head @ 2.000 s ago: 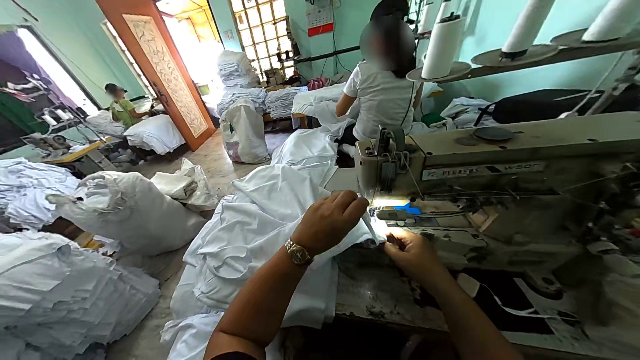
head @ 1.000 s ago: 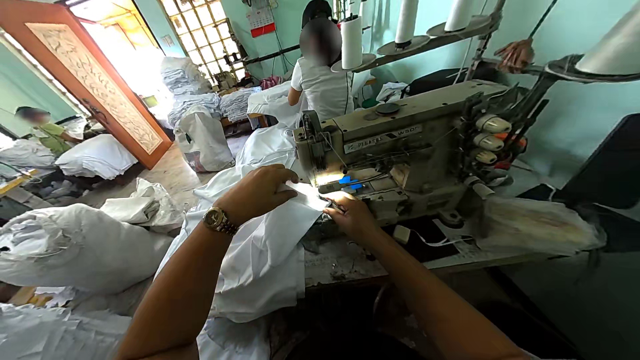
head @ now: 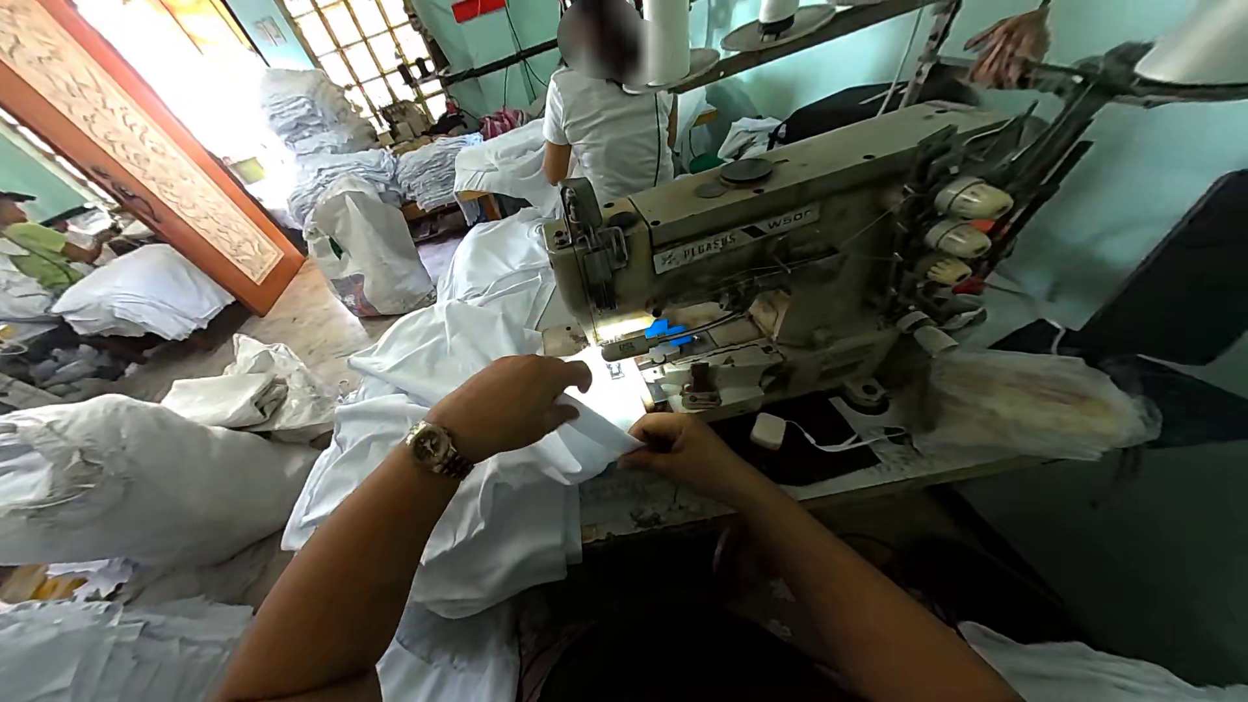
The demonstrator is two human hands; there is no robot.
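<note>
White fabric lies in loose folds over the table's left part and hangs off its front edge. Part of it reaches the lit needle area of a Pegasus industrial sewing machine. My left hand, with a metal-band watch on its wrist, rests on the fabric just left of the presser foot, thumb and index finger apart. Between the thumb and fingers of my right hand is the fabric's edge, close in front of the machine. A blue part sits beside the needle area. The fabric right under the foot is bright with glare.
Stuffed white sacks and stacked fabric stand at the left. A person in a white shirt sits beyond the machine; another in green is far left. Thread cones stand above. A plastic bag lies at the table's right.
The view has swung to the right and closer to the machine. Both hands remain at the fabric by the needle area; my left thumb and index finger are now spread apart.
</note>
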